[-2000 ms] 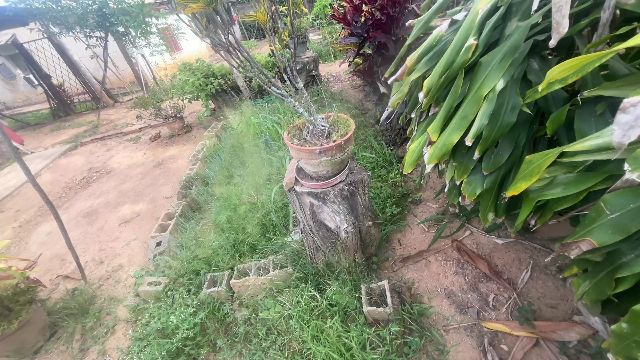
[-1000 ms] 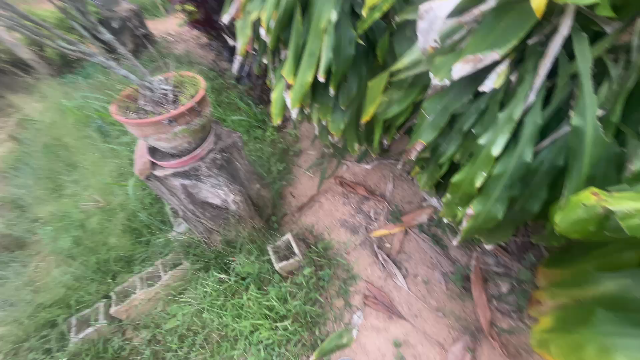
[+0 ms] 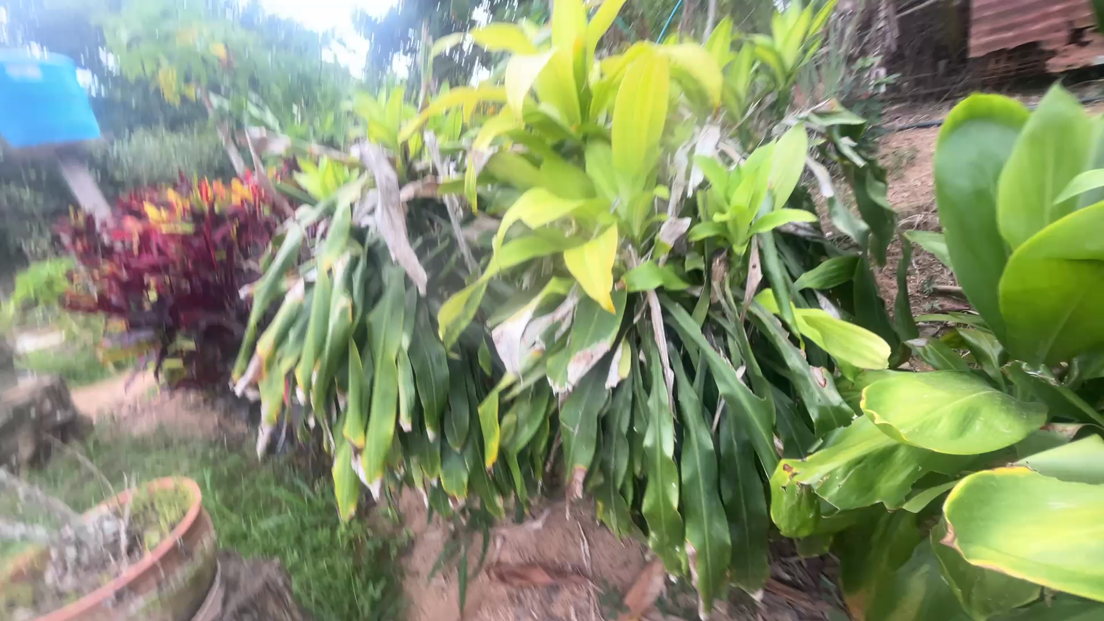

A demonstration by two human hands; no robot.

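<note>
Neither my left hand nor my right hand is in the head view. A large bush with long drooping green leaves (image 3: 604, 371) fills the middle, with yellow-green young leaves at its top and dry, pale tips hanging among them. At the lower left is a round clay plant pot (image 3: 164, 561) holding soil and thin bare stems. Part of a tree stump (image 3: 250, 586) shows beside the pot. Broad green leaves (image 3: 966, 414) of another plant stand close on the right.
Behind at the left grows a dark red-leaved shrub (image 3: 181, 267), with a blue object (image 3: 43, 99) above it. Grass (image 3: 302, 509) borders bare reddish soil (image 3: 517, 552) strewn with dry leaves. A rusty corrugated metal sheet (image 3: 1026, 30) is at the upper right.
The view has swung up and to the right, so the bush now fills the middle and the pot sits at the lower left corner. The concrete blocks are out of view.
</note>
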